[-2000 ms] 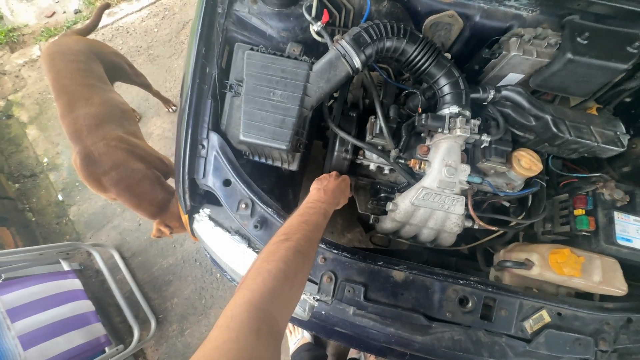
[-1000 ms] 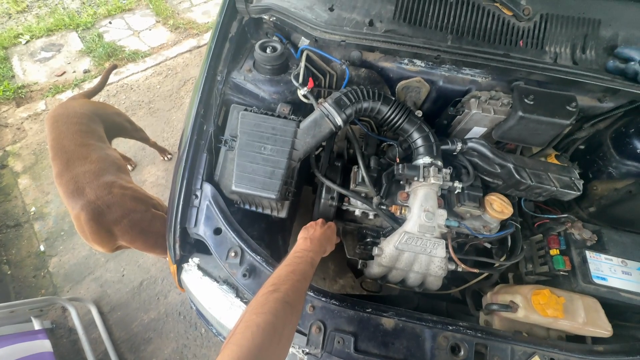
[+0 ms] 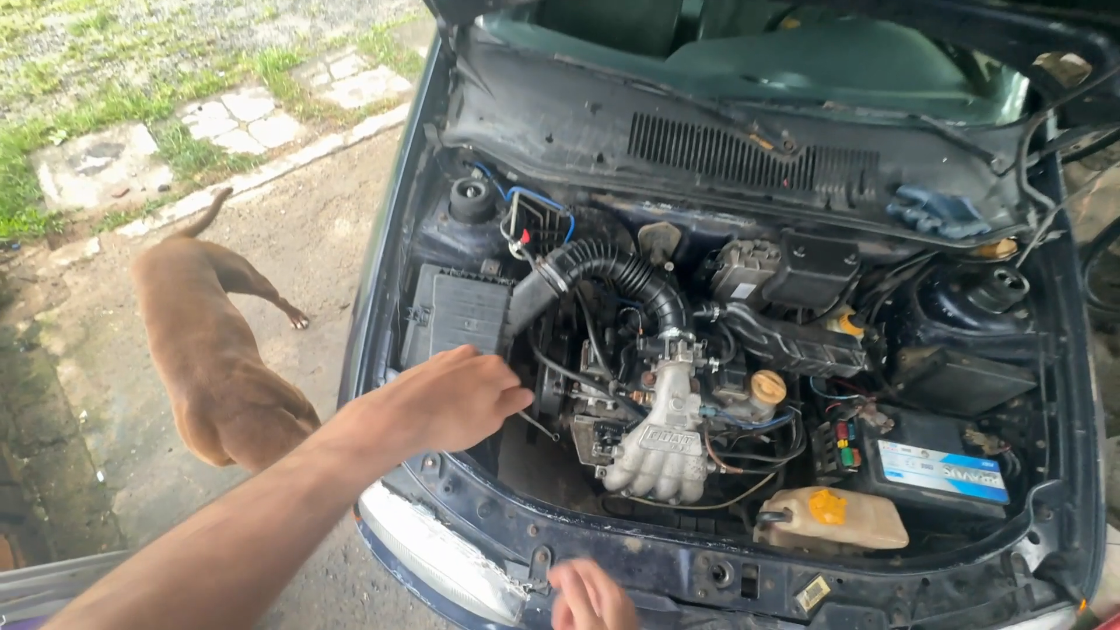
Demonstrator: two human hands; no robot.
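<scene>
My left hand (image 3: pixel 468 398) is closed in a fist above the engine bay, beside the black air filter box (image 3: pixel 464 311). From below its thumb a thin metal tool (image 3: pixel 535 425) with a small ring-like end sticks out; its other end is hidden by the hand. Right of it is the engine with its cast metal intake manifold (image 3: pixel 661 451) and a ribbed black air hose (image 3: pixel 626 262). My right hand (image 3: pixel 591 597) shows partly at the bottom edge, blurred, with its fingers curled over the front of the car. Whether it holds anything is not visible.
A car battery (image 3: pixel 936 468) and a reservoir with a yellow cap (image 3: pixel 831 521) sit at the right. Blue gloves (image 3: pixel 936 212) lie near the windshield. A brown dog (image 3: pixel 210 350) stands left of the car. A folding chair (image 3: pixel 61 573) is partly visible lower left.
My left hand has lifted away from beside the engine, and the thin metal tool now shows under it. My right hand has come into view at the bottom. The view has shifted toward the windshield.
</scene>
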